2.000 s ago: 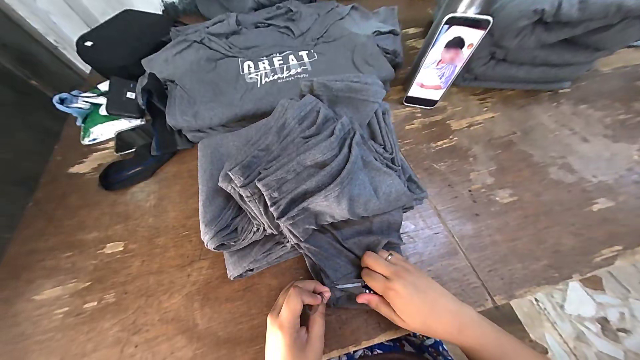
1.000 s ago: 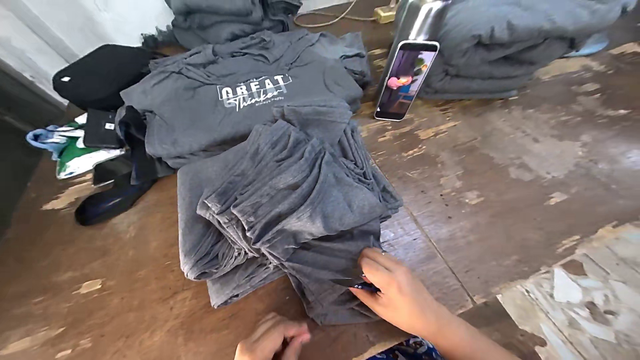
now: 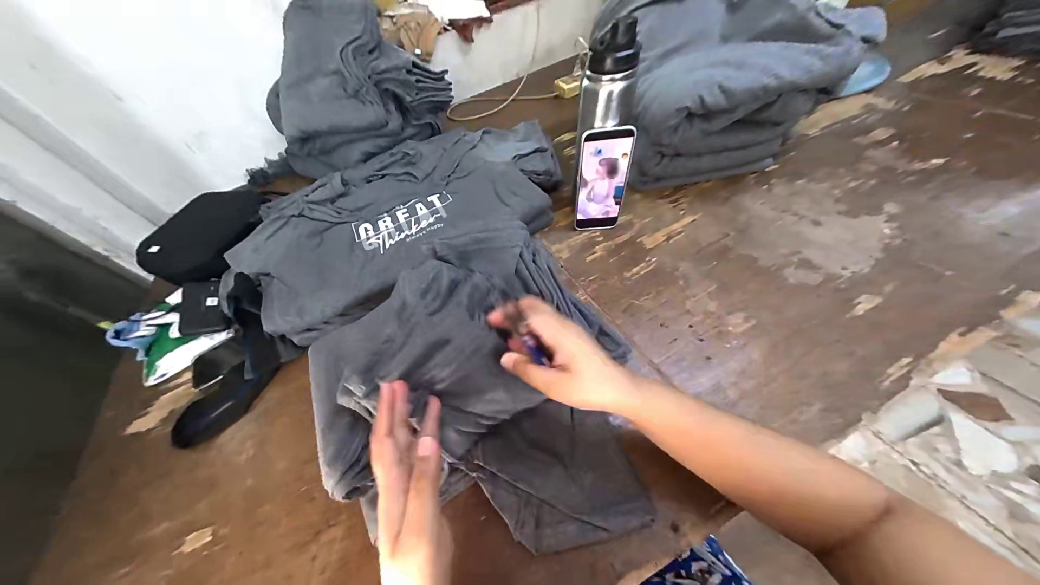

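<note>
A heap of grey fabric garments (image 3: 455, 357) lies in front of me on the wooden table. Over its left front part is my left hand (image 3: 406, 471), fingers spread and nothing held, at the cloth's folded edge. My right hand (image 3: 561, 357) is above the heap's right part, fingers curled round a small tool with a blue part (image 3: 534, 349), blurred, perhaps thread snips. One dark grey garment's end (image 3: 569, 479) hangs down toward the table's front edge. Beyond the heap, a grey T-shirt with white printed lettering (image 3: 382, 236) lies spread flat.
A phone (image 3: 604, 177) leans upright on a steel bottle (image 3: 605, 97). Grey cloth piles stand behind left (image 3: 349, 89) and right (image 3: 715, 97). At left are a black case (image 3: 199, 236), a black strap-like item (image 3: 227, 402) and a green-and-white cloth (image 3: 175, 349). A cable runs by the wall.
Both hands have moved from the garment's near end up over the heap. My left hand, pinching that end two seconds ago, has let go and spread its fingers. The view has shifted.
</note>
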